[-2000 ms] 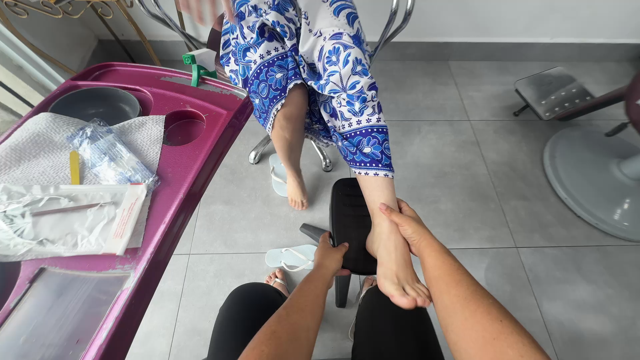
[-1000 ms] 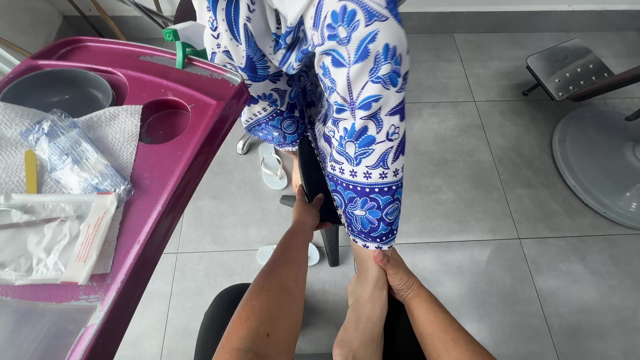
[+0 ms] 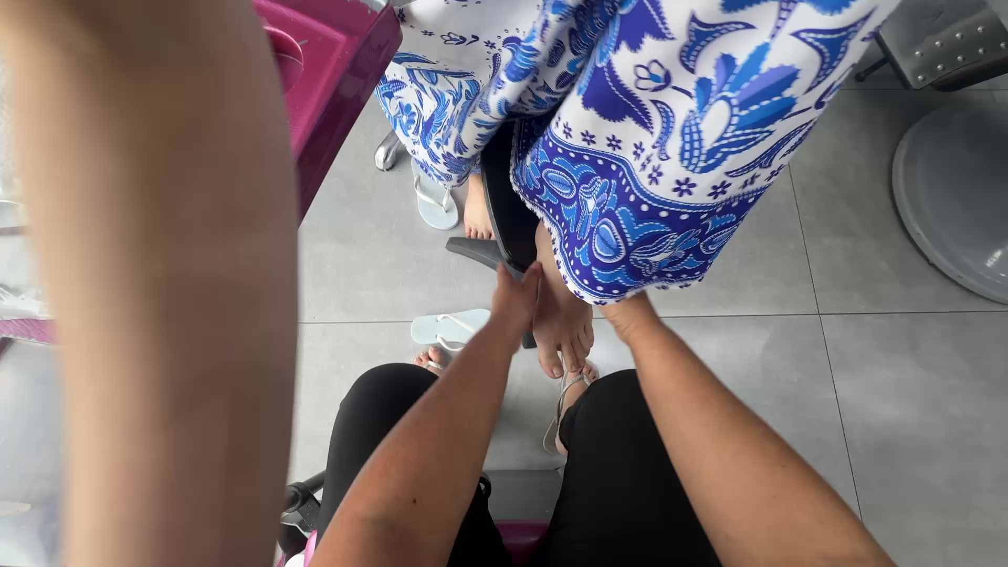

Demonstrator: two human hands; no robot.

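Note:
My left hand (image 3: pixel 516 299) is at the near end of a black padded footrest (image 3: pixel 508 205), its fingers around the edge beside the other person's bare foot (image 3: pixel 563 327). That foot points down toward my knees. My right hand (image 3: pixel 630 315) is on the other side of the foot, at the hem of the blue and white patterned trousers (image 3: pixel 630 213); the hem and the leg hide its fingers, so its hold cannot be made out. The person's other foot (image 3: pixel 477 209) is farther back, beside a pale flip-flop (image 3: pixel 435 206).
A blurred bare forearm (image 3: pixel 157 283) of another person fills the left side, over the magenta tray table (image 3: pixel 331 87). Another flip-flop (image 3: pixel 449 327) lies on the grey tiled floor near my foot. At right are a round grey base (image 3: pixel 957 189) and a studded metal footplate (image 3: pixel 937 47).
The blurred forearm has come into view at left. The held foot, earlier raised over my lap, is now lower, beside the footrest. The patterned trousers have come nearer.

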